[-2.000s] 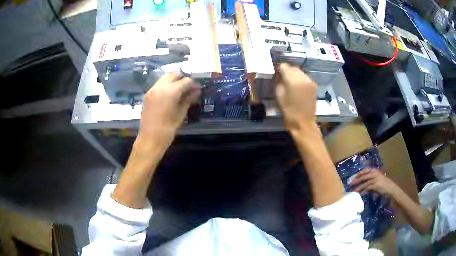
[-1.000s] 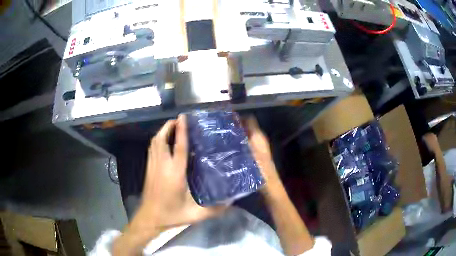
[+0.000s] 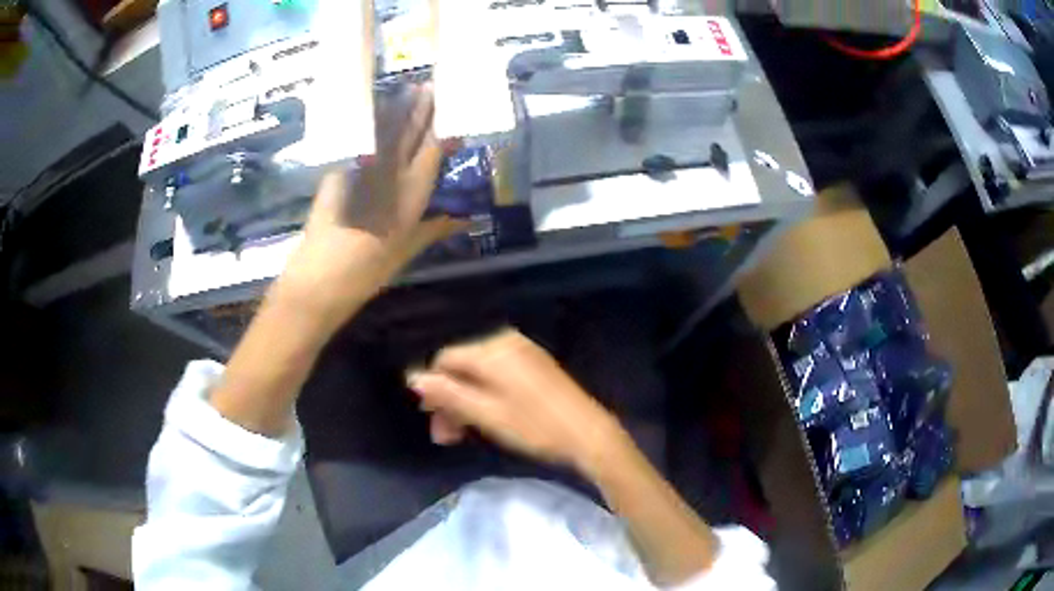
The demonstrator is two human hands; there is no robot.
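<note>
My left hand (image 3: 376, 214) is at the front mouth of the machine's feed channel, blurred. Its fingers point up the channel and its thumb is spread to the right, low in front of the boxes. Dark blue film-wrapped boxes (image 3: 466, 179) lie in the channel mouth just right of the hand, partly hidden by it. I see no grip around them. My right hand (image 3: 503, 393) is below the machine's front edge, above the dark area over my lap. Its fingers are curled in, and nothing shows in it.
The white-grey machine (image 3: 647, 214) spans the top, with side brackets and black knobs. An open brown carton (image 3: 982, 358) at the right holds many wrapped blue boxes. Another carton (image 3: 87, 537) is at lower left. A person's pale sleeve (image 3: 1029, 427) shows at the right edge.
The wrapped boxes held between both hands below the machine are now in the channel mouth. My left hand has moved up beside them. My right hand has come away and curled.
</note>
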